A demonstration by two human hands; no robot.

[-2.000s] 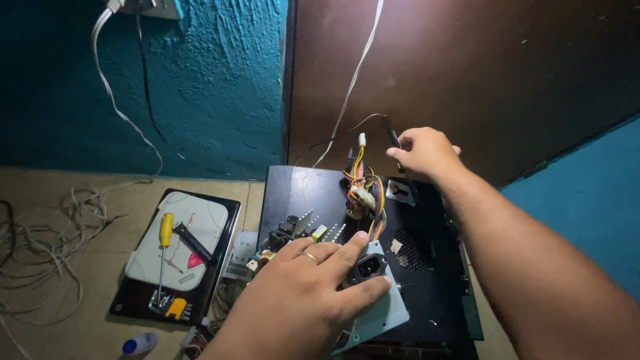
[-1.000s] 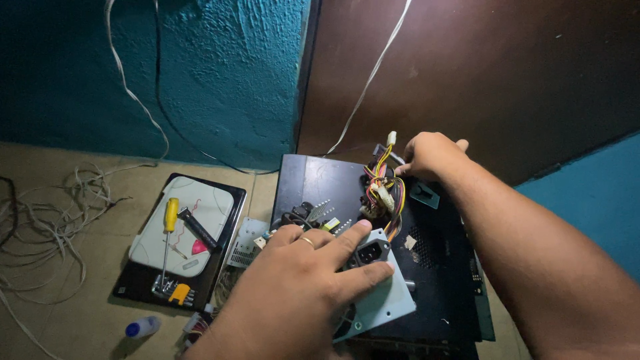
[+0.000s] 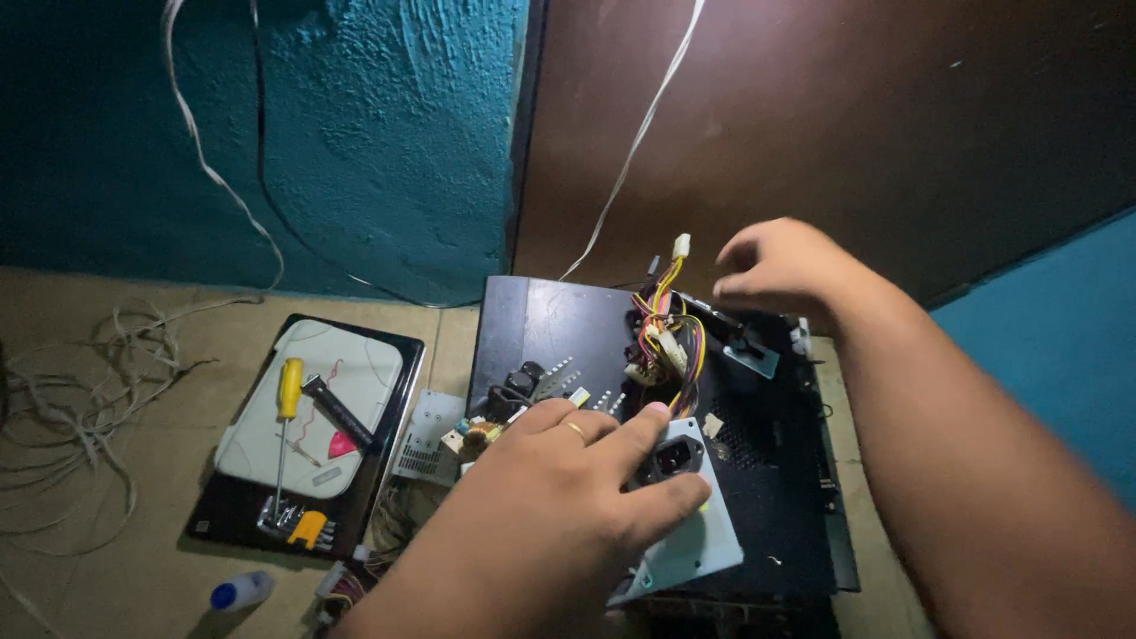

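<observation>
My left hand (image 3: 577,479), with a ring on one finger, rests on an opened computer power supply (image 3: 701,541), thumb and fingers around its black power socket (image 3: 677,455). Capacitors and heat sinks (image 3: 541,382) show beyond the fingers. A bundle of coloured power cables (image 3: 670,337) with white connectors stands up behind the socket. All this lies on a black computer case (image 3: 568,311). My right hand (image 3: 772,266) is raised above the case's far right part, fingers apart and holding nothing visible. Below it lies a dark, long object (image 3: 710,315), near a small metal plate (image 3: 753,358).
Left of the case, a black panel (image 3: 213,497) carries a grey-white tray (image 3: 355,351), a yellow-handled screwdriver (image 3: 288,390), a black-handled tool (image 3: 340,413) and a yellow hex key set (image 3: 311,530). A blue-capped bottle (image 3: 241,590) and tangled wire (image 3: 98,435) lie on the floor.
My right hand held a dark, long object upright two seconds ago; now it has let go, and that object lies on the case. My left hand stays on the power supply.
</observation>
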